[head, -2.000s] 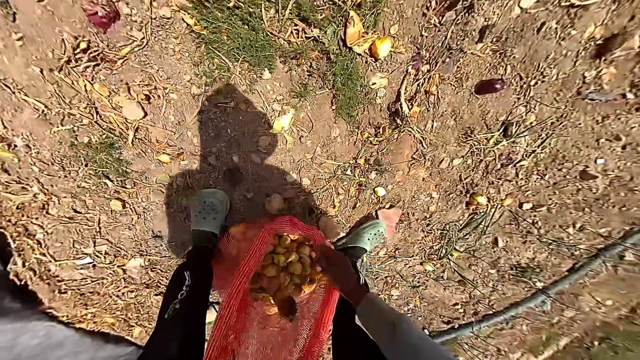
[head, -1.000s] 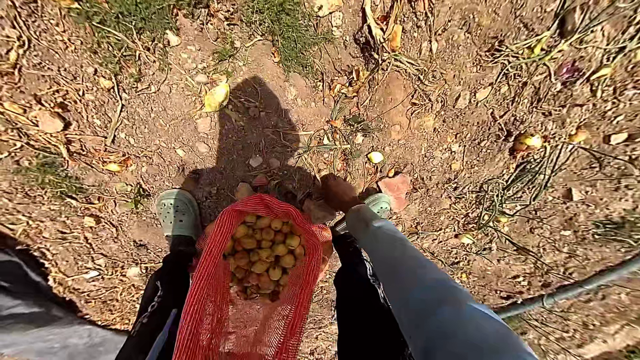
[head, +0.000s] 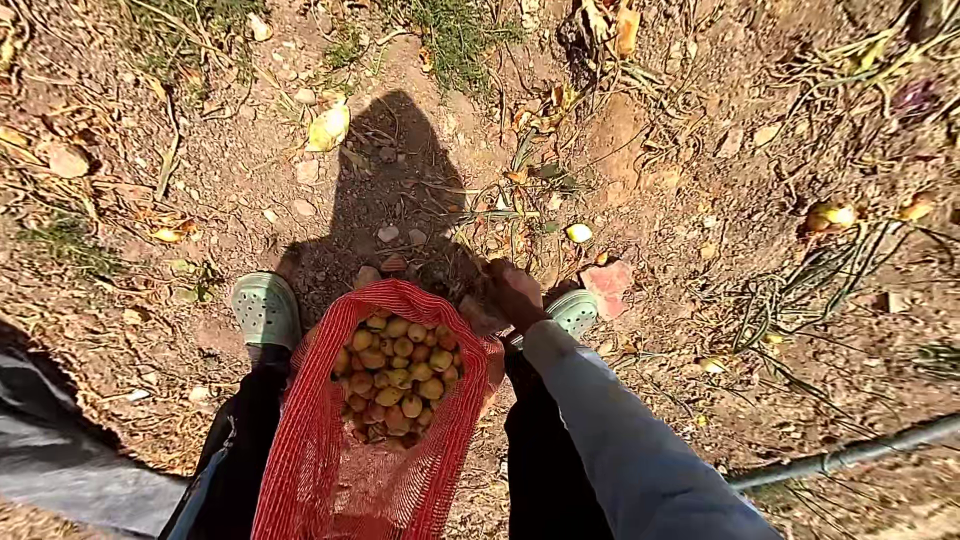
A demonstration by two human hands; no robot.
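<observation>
A red mesh sack [head: 300, 442] lies between my feet with its mouth spread wide. Inside it are several small yellow-brown fruits [head: 405, 367], which look like small pears or apples. My right hand [head: 514, 292] reaches down to the ground just right of the sack's rim, beside the right clog; its fingertips are in shadow, and whether they hold anything cannot be made out. My left hand is not in view.
Green clogs [head: 266, 309] are on my feet. A reddish flat stone [head: 607, 287] and a small yellow fruit [head: 578, 233] lie near the right one. A grey hose [head: 847, 454] crosses the lower right; grey sheeting [head: 75, 465] lies lower left. Dry stalks and stones cover the soil.
My right hand has left the sack's mouth, where it was two seconds ago, and has moved to the ground beside it. The mouth now appears wider and rounder.
</observation>
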